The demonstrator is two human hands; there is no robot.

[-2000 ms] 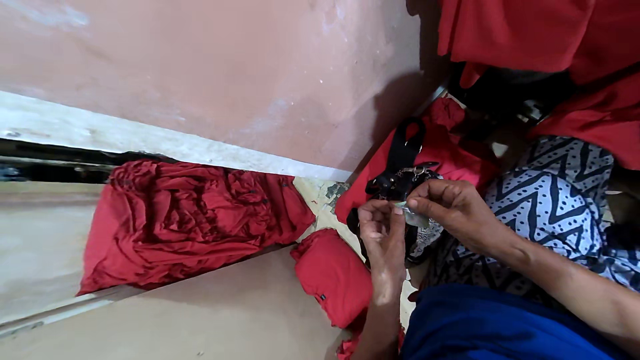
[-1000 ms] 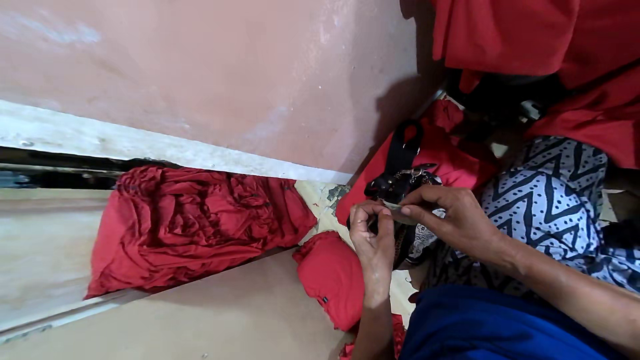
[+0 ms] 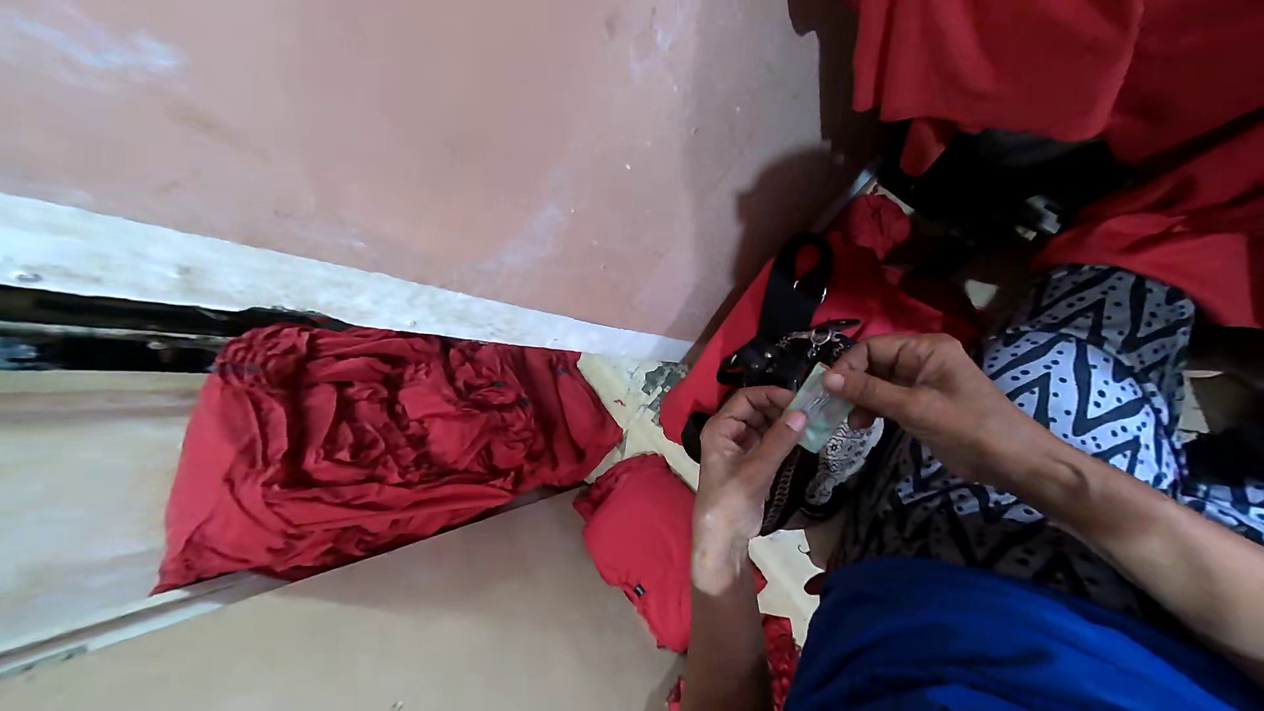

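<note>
A small, flat, pale green packet or piece of paper [image 3: 822, 411] is pinched between both hands; its exact kind is unclear. My left hand [image 3: 736, 464] grips its left edge with thumb and fingers. From the other side, my right hand [image 3: 913, 390] pinches its upper right corner. Just beyond the fingers lies a black bag [image 3: 758, 361] with a chain and metal ring, its black strap [image 3: 790, 286] looped over red cloth [image 3: 736, 346]. Some patterned white material [image 3: 844, 456] shows below the packet, partly hidden by the hands.
Heaped red fabric [image 3: 395, 444] lies at the left between the pink wall [image 3: 444, 148] and a beige panel [image 3: 444, 612]. A red bundle [image 3: 642, 543] sits left of my left forearm. More red cloth [image 3: 1007, 59] hangs at upper right, above zigzag-patterned fabric [image 3: 1081, 395] over my legs.
The thing between my fingers now shows as a wider, flat pale green piece, where earlier it looked small and narrow. Both hands stay close together in front of the black bag.
</note>
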